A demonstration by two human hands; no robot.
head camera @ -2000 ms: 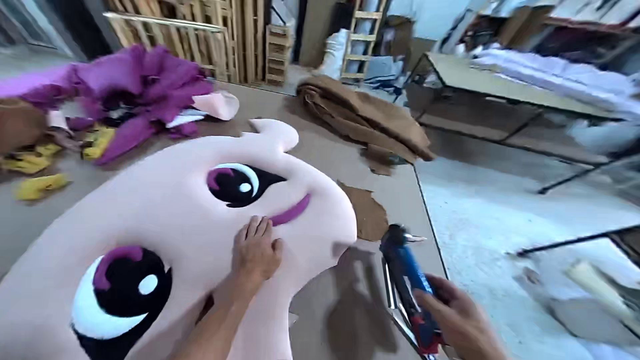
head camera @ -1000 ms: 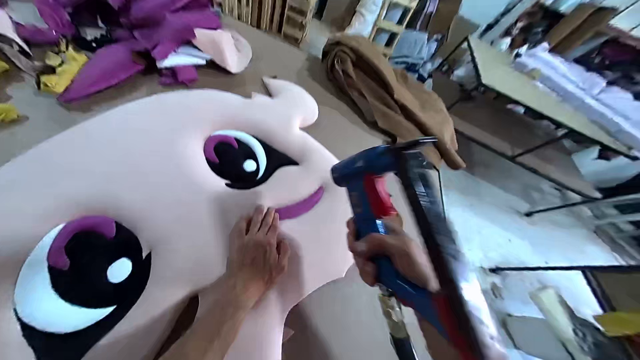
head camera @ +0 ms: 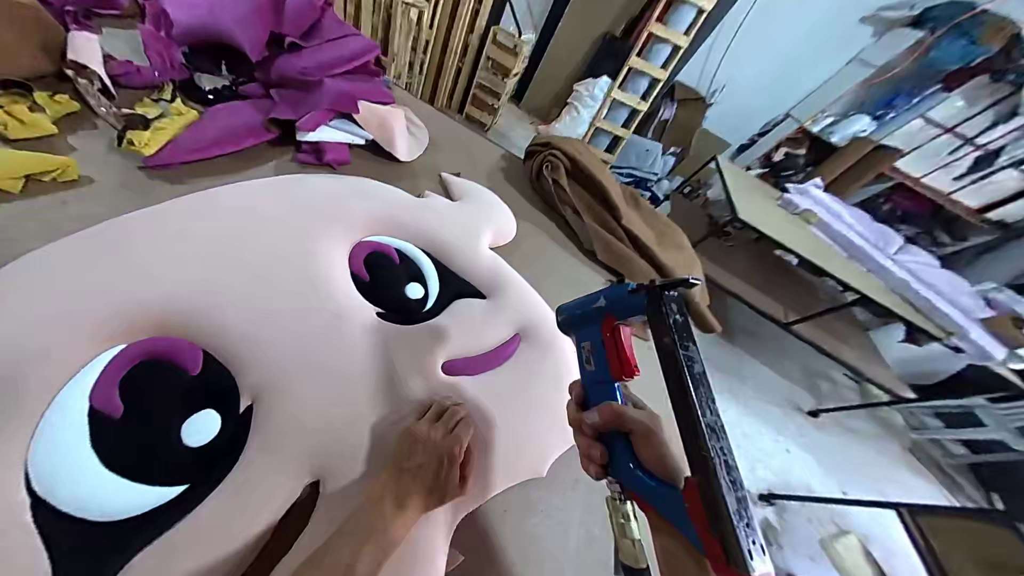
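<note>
A large padded pale pink fabric face [head camera: 264, 264] lies on the table, with black, white and purple eyes and a purple mouth [head camera: 482, 357]. My left hand [head camera: 436, 456] rests on the face below the mouth, its fingers curled against the fabric; whether it pinches any cloth cannot be told. A blue and red pneumatic stapler [head camera: 612, 336] stands upright in my right hand [head camera: 628, 436], beside the face's right edge. Its black magazine points down toward me, and a brass hose fitting [head camera: 626, 524] hangs below the handle.
Purple fabric scraps [head camera: 320, 80] and yellow scraps [head camera: 160, 124] lie at the table's far left. A bundled brown cloth [head camera: 616, 216] lies at its far right edge. Beyond are a wooden ladder [head camera: 644, 68] and another table [head camera: 824, 248] bearing pale lilac padding.
The stapler, low at the right two seconds ago, has been raised and turned upright in my right hand. My left hand's fingers, spread flat earlier, are now curled. The view has moved closer.
</note>
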